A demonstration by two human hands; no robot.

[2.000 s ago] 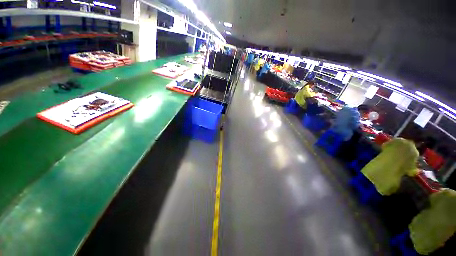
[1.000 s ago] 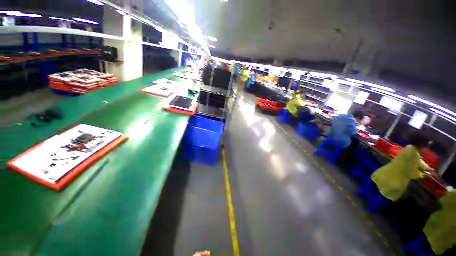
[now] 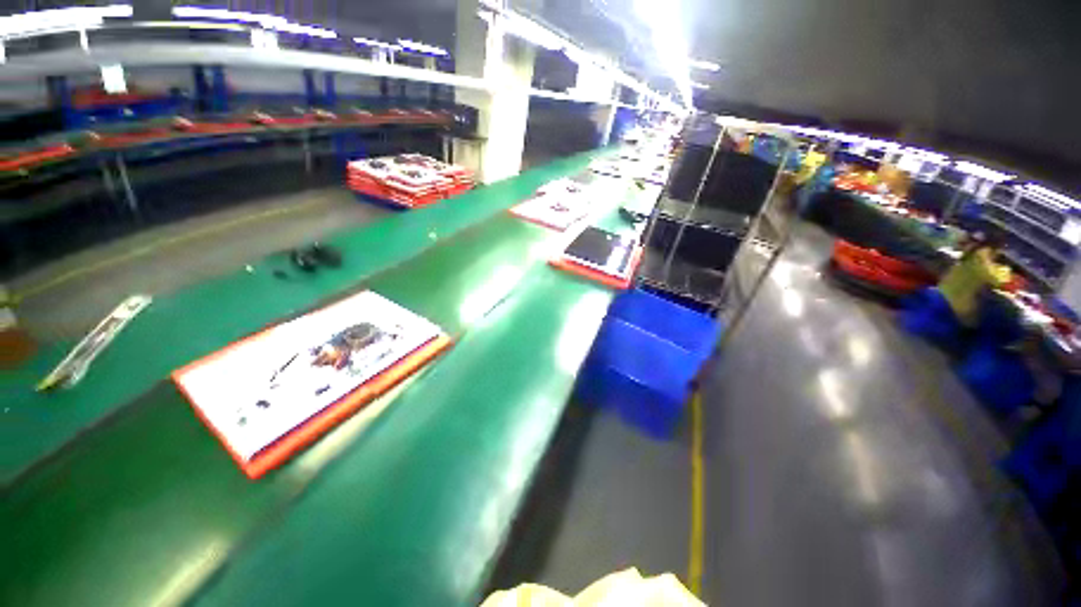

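Observation:
An open-backed all-in-one PC (image 3: pixel 267 385) lies on a red-orange pad (image 3: pixel 296 445) on the green line surface (image 3: pixel 391 498), left of centre. Its white back faces up, with a dark mainboard (image 3: pixel 353 344) and thin cables on it. Part of my yellow sleeve or smock (image 3: pixel 599 590) shows at the bottom edge. Neither of my hands can be seen.
Another unit with a dark panel (image 3: pixel 596 249) and white-backed units (image 3: pixel 555 204) lie farther along. A stack of red-edged units (image 3: pixel 410 178) stands beyond. A blue bin (image 3: pixel 652 356) and metal rack (image 3: pixel 699 213) stand right. Black cables (image 3: pixel 314 256) lie left. People sit far right.
The view has turned left and moved nearer the line, so the unit, bin and rack sit farther right in the picture. Yellow cloth has appeared at the bottom; the small hand part seen there earlier is gone.

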